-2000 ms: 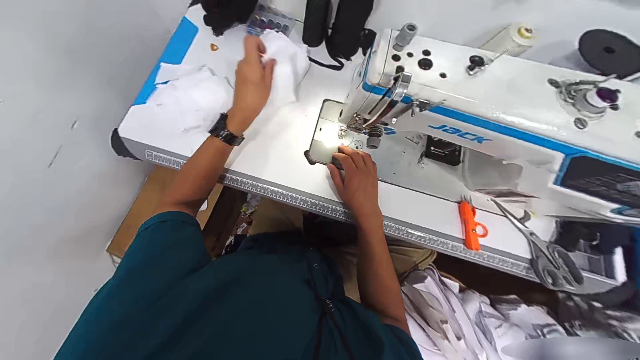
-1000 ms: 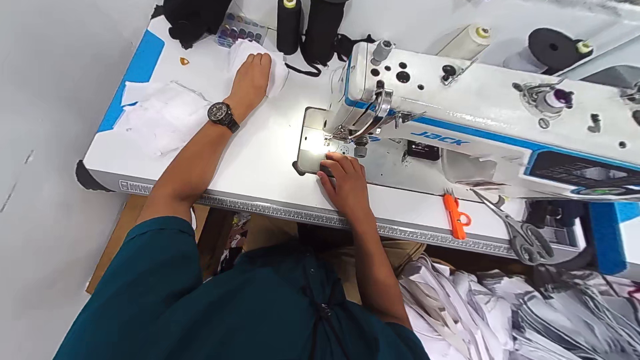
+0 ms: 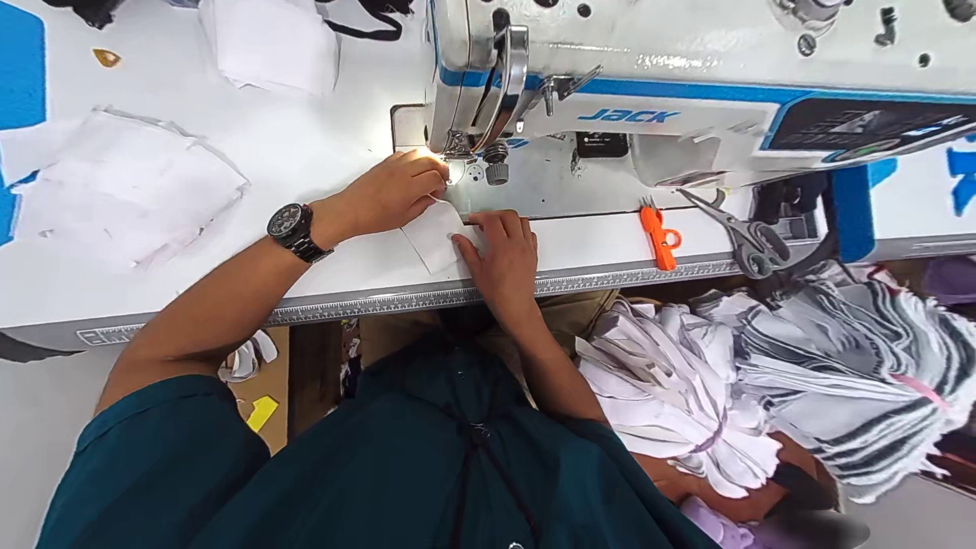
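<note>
A small white fabric piece (image 3: 433, 238) lies at the table's front, left of and below the needle area of a Jack sewing machine (image 3: 625, 84). My left hand (image 3: 393, 192), with a black watch (image 3: 291, 227) on the wrist, grips its upper edge close beside the presser foot (image 3: 460, 152). My right hand (image 3: 505, 255) rests at the piece's right edge, thumb near the cloth, fingers bent on the table; whether it pinches the cloth cannot be told. A stack of white pieces (image 3: 271, 46) lies at the upper left, and a loose white pile (image 3: 126, 187) at the left.
Orange thread snips (image 3: 659, 236) and grey-handled scissors (image 3: 751, 240) lie on the right by the ruler edge (image 3: 366, 303). Bundles of white (image 3: 671, 366) and striped cloth (image 3: 854, 358) hang below the table on the right. A small brown object (image 3: 107, 57) sits at the upper left.
My left hand has moved right from the white stack to the needle area, and a white piece now lies between my hands. My right hand has shifted towards the table's front edge. The view has moved closer.
</note>
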